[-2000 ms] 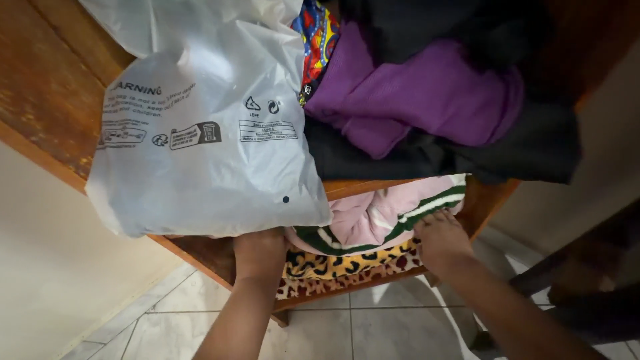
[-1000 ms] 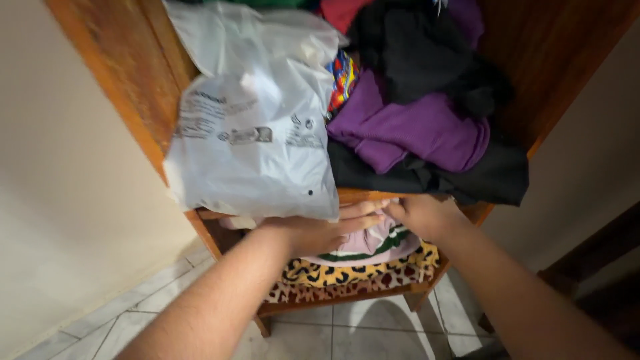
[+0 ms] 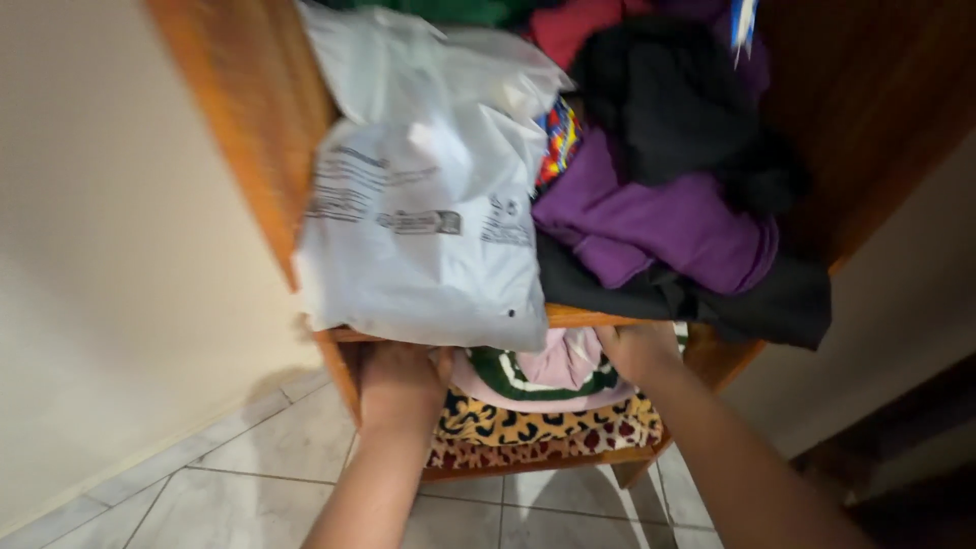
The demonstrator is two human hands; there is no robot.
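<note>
Both my hands reach into the lower compartment of a wooden shelf unit. My left hand (image 3: pixel 404 377) is at the left side of a folded pink cloth with green and white stripes (image 3: pixel 564 370), its fingertips partly hidden under the shelf and bag. At the cloth's right side is my right hand (image 3: pixel 640 351), fingers mostly hidden beneath the shelf edge. Whether either hand grips the cloth does not show. Below the pink cloth lie a yellow leopard-print cloth (image 3: pixel 496 423) and a pinkish spotted cloth (image 3: pixel 549 448).
On the shelf above, a translucent plastic bag (image 3: pixel 427 282) with printing hangs over the edge. Beside it lie purple cloth (image 3: pixel 671 229), black cloth (image 3: pixel 679 107), red cloth (image 3: pixel 579 30) and a colourful patterned item (image 3: pixel 560 141). A wall (image 3: pixel 152 229) stands left; tiled floor (image 3: pixel 259 450) lies below.
My hands were close together over the middle of the pink cloth one second ago. They have moved apart, my left hand leftward, to the cloth's two sides.
</note>
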